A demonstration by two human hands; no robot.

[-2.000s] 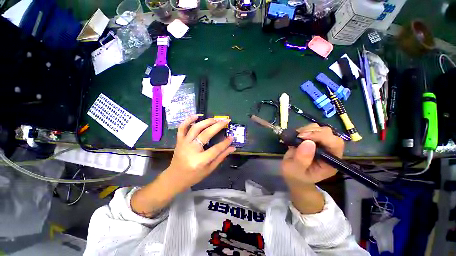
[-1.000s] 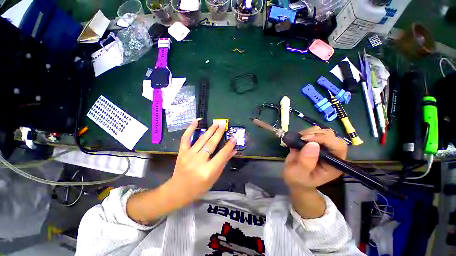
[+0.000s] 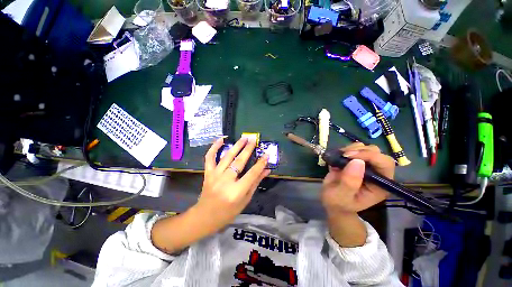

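Note:
The small watch board (image 3: 270, 152), dark with a silvery-white face, lies at the front edge of the green mat. The yellow battery (image 3: 251, 136) sits at its upper left. My left hand (image 3: 231, 174), with a ring, rests its fingertips on the battery and the board's left side, covering part of them. My right hand (image 3: 359, 176) grips the thick black handle of the soldering iron (image 3: 335, 159). Its metal tip points up and left, to the right of the board and apart from it.
Behind the board lies a black square ring (image 3: 278, 93). A cream stick (image 3: 324, 130) lies beside the iron. Left are a black strap (image 3: 231, 109), a purple-strap smartwatch (image 3: 178, 120) and a label sheet (image 3: 132, 134). Right are blue straps (image 3: 362, 116) and a yellow-black screwdriver (image 3: 389, 136).
The whole view has shifted slightly. My left fingers have settled over the battery and the board's left side. My right hand holds the iron in nearly the same pose.

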